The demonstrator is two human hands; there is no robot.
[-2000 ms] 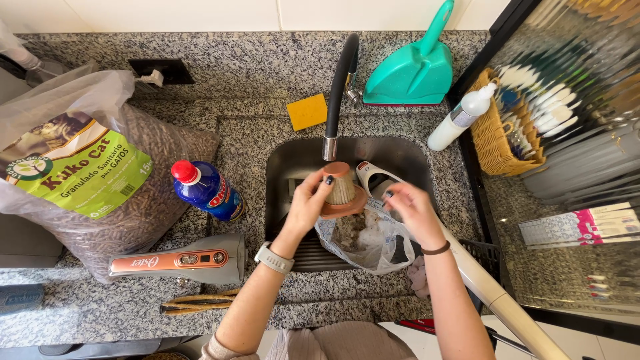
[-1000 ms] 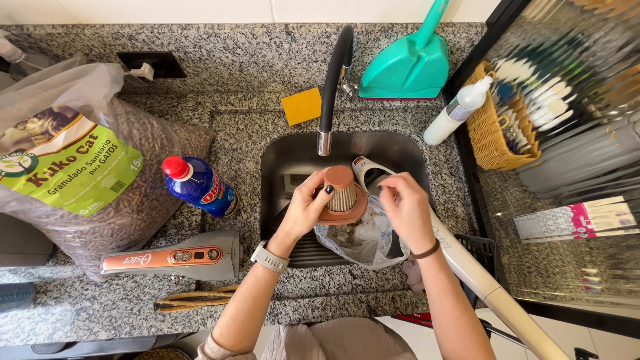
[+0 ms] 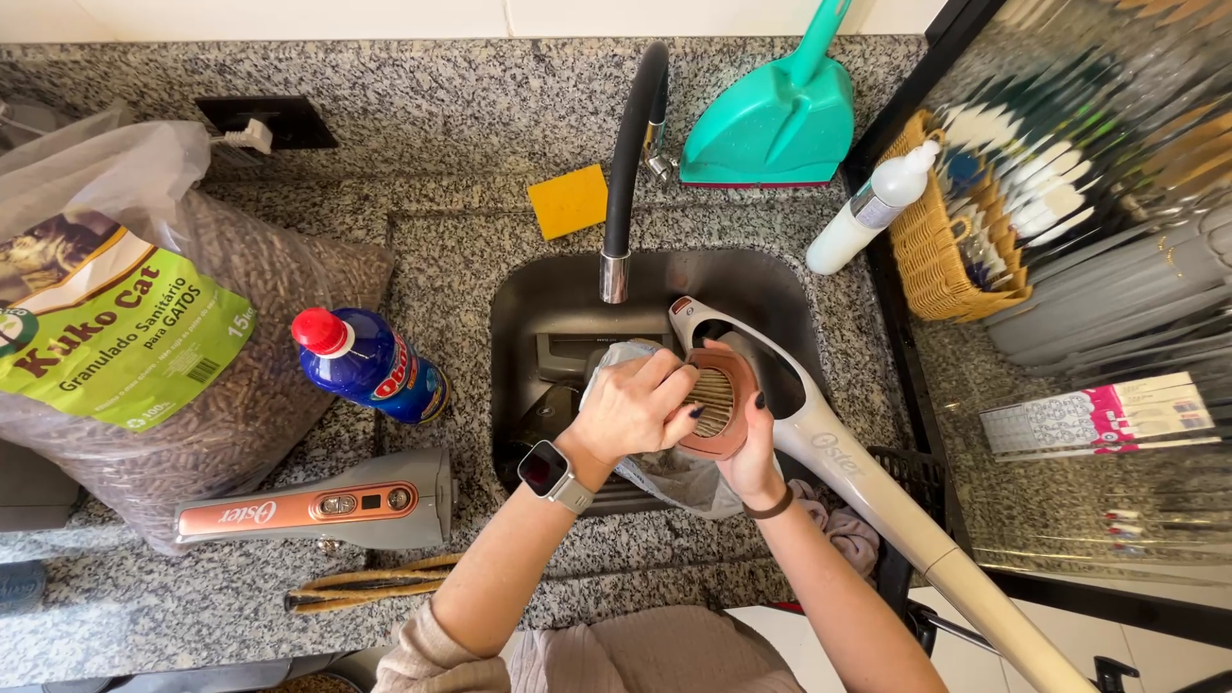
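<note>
My right hand [image 3: 754,448] grips the copper-coloured rim of a pleated vacuum filter [image 3: 717,399], tilted over the sink [image 3: 520,289]. My left hand [image 3: 635,409], with a watch at its wrist, has its fingertips on the pleats; whether it also grips the filter I cannot tell. A translucent plastic bag [image 3: 688,481] hangs below and behind my hands, its contents mostly hidden. The white vacuum tube with a loop handle [image 3: 847,462] lies across the sink's right edge. In the basin sits a grey vacuum part [image 3: 587,356]. On the counter at left lies the grey and copper vacuum body [image 3: 318,505].
Above the basin arches a black faucet [image 3: 635,144]. A blue bottle with red cap [image 3: 371,366] and a large bag of cat litter [image 3: 164,318] stand left. Behind are a yellow sponge cloth [image 3: 568,202] and green dustpan [image 3: 775,120]; a white bottle [image 3: 871,207] and wicker basket [image 3: 953,231] are right.
The filter was upright in my left hand; now my right hand holds it tilted, pleats toward the left. My left hand has moved onto the pleats.
</note>
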